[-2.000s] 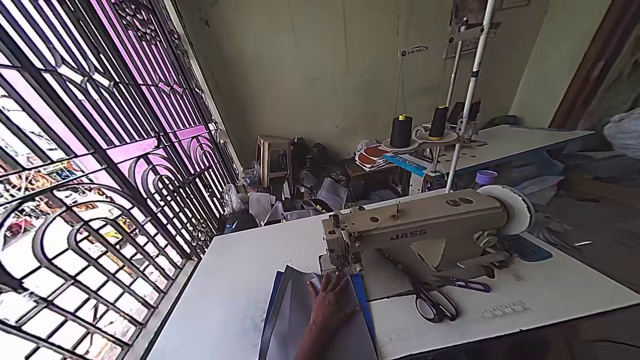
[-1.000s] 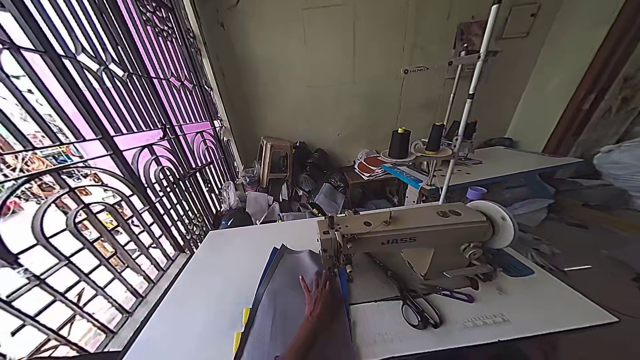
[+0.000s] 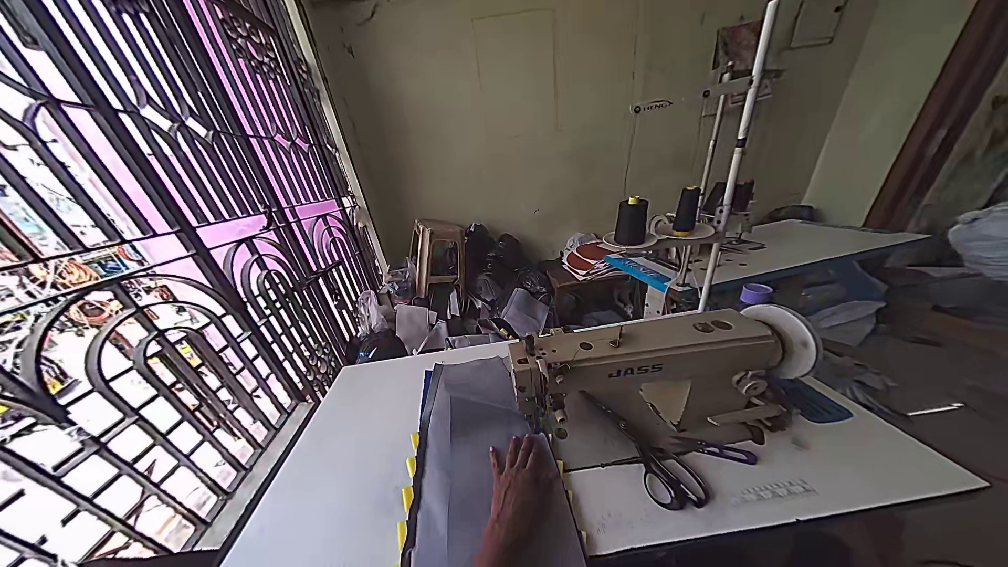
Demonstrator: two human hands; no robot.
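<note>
My left hand lies palm down on a long grey fabric piece, its fingers slightly spread, just in front of the needle area. Its thumb is hard to make out. The fabric has a dark edge, a bit of blue under its upper left side and several yellow tabs along both sides. At its upper right stands a beige Jass sewing machine, whose head hides the needle. Black-handled scissors and a smaller purple-handled tool lie below the machine arm. My right hand is out of view.
The white table holds the machine. A metal window grille stands at left. Beyond the table are a stool, piled scraps and bags. Black thread cones sit on a stand, with a second worktable behind.
Yellow tabs along the fabric's sides have come into view. More of the grey fabric shows beside my left hand, which stays on it near the machine head. The view has shifted somewhat.
</note>
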